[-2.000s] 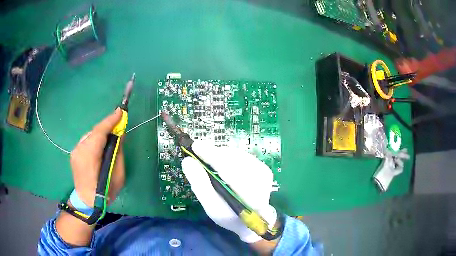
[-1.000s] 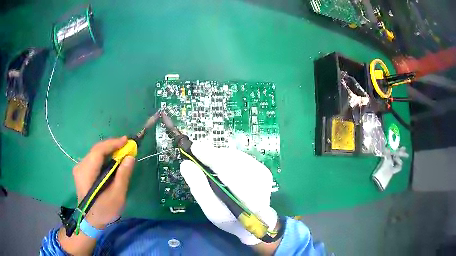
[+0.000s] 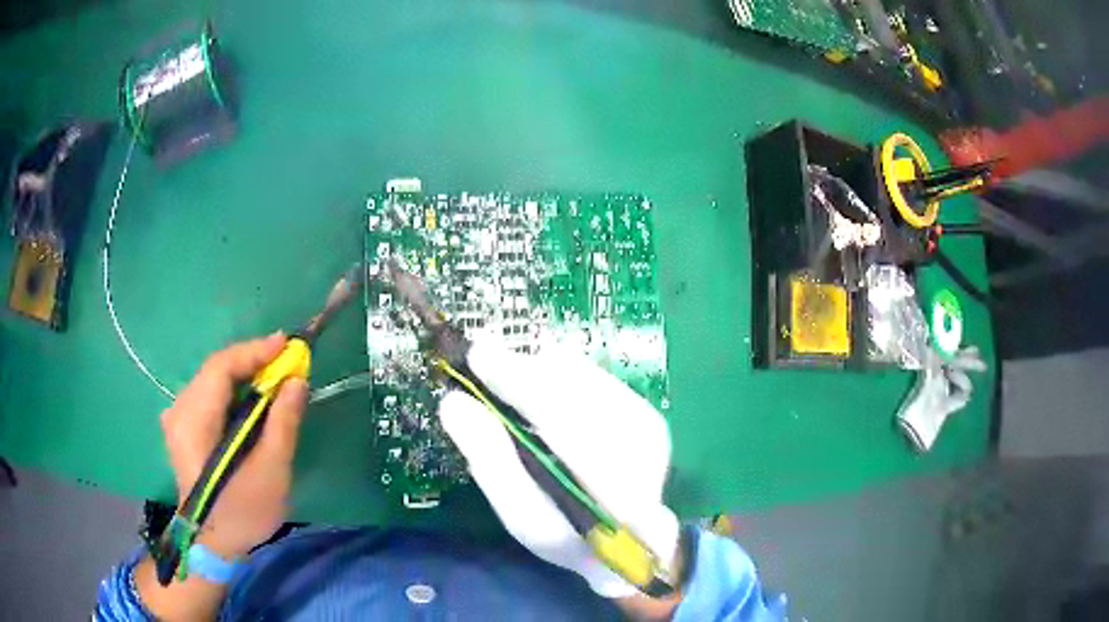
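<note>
The green circuit board (image 3: 572,292) lies on the mat with its crowded solder side up. My bare left hand (image 3: 231,444) holds a black-and-yellow soldering iron (image 3: 231,444), its tip just off the board's upper left edge. Solder wire (image 3: 107,261) curves from the spool (image 3: 170,79) to my left hand and comes out towards the board's left edge. My right hand (image 3: 566,450), in a white glove, holds a second soldering iron (image 3: 535,456), its tip over the board's upper left part. Whether that tip touches is unclear. The glove hides the board's lower right.
At the right stand a black iron stand (image 3: 773,243) with a yellow sponge (image 3: 818,316) and yellow ring (image 3: 908,180), a clear bag (image 3: 894,318), a green-and-white ring (image 3: 946,321) and a crumpled glove (image 3: 934,401). Another stand (image 3: 46,213) is far left. More boards (image 3: 797,22) lie upper right.
The left iron's tip came down to the right iron's tip, then drew back a little to the left off the board. The right hand stays nearly still. The whole view has shifted slightly.
</note>
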